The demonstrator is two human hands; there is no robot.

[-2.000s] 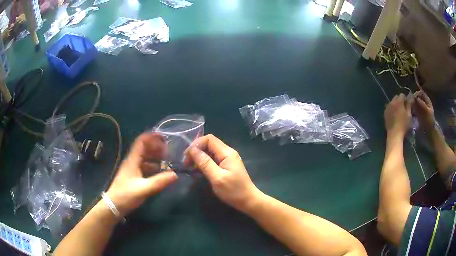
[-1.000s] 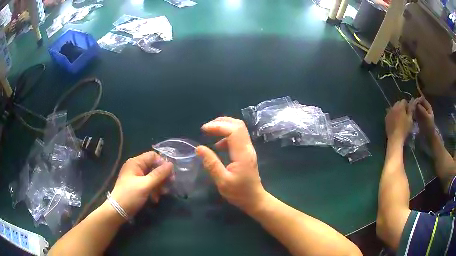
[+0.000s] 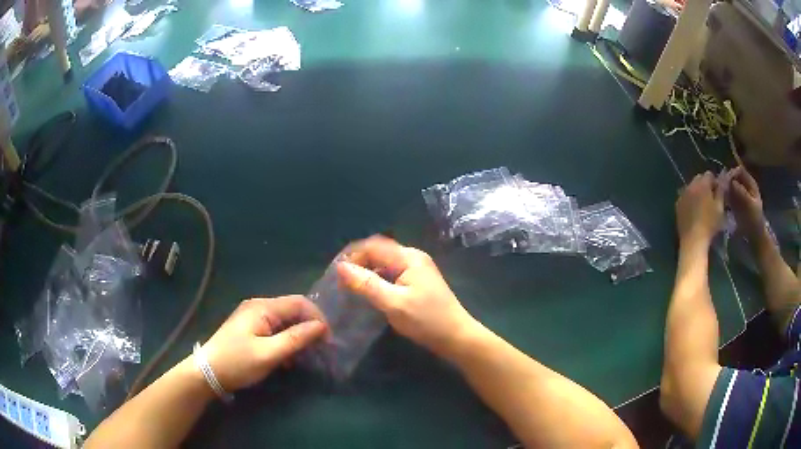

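Observation:
A clear zip-lock bag [image 3: 347, 329] hangs tilted between my two hands over the green mat, blurred. My left hand [image 3: 268, 340] pinches its left side between thumb and fingers. My right hand [image 3: 406, 294] pinches its upper right edge. What is inside the bag cannot be made out. A pile of flat, shiny bags [image 3: 514, 210] lies to the right of my hands. A looser heap of clear bags [image 3: 92, 307] lies at the left.
A grey-brown cord [image 3: 209, 254] loops beside the left heap, near a plug [image 3: 161, 257]. A blue bin [image 3: 128, 90] with dark pieces stands far left. A white power strip [image 3: 39, 419] is at lower left. Another person's hands [image 3: 716, 206] work at right, below yellow-green wires [image 3: 700, 112].
The bag's mouth, seen open before, is now tilted and pinched between my hands. My right hand has closed its fingers on the bag's edge. Both hands are slightly lower than two seconds ago.

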